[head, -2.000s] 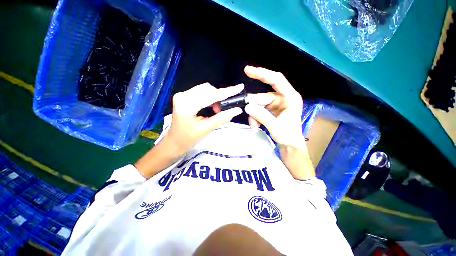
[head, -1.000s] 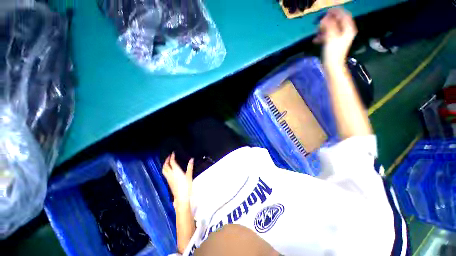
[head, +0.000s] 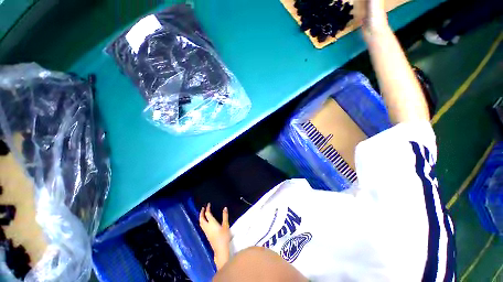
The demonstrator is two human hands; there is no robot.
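My left hand (head: 217, 230) is low over my lap beside the left crate, fingers apart, with nothing seen in it. My right arm stretches to the top edge, and my right hand (head: 374, 15) is cut off there and blurred, at the cardboard sheet (head: 324, 41) on the bench. A pile of small black parts (head: 322, 16) lies on that sheet, just left of the hand. Whether the right hand holds a part is hidden.
The left crate (head: 185, 242) holds dark slender parts. The right crate (head: 298, 144) has tan cardboard (head: 343, 128) with a row of dark pieces along one edge. A labelled bag of black parts (head: 185, 71) and a large clear bag (head: 60, 182) lie on the green bench (head: 132, 157).
My hands were together on a black cylinder two seconds ago and are now apart. The right hand has reached out to the bench cardboard. The view has turned, showing more of the bench.
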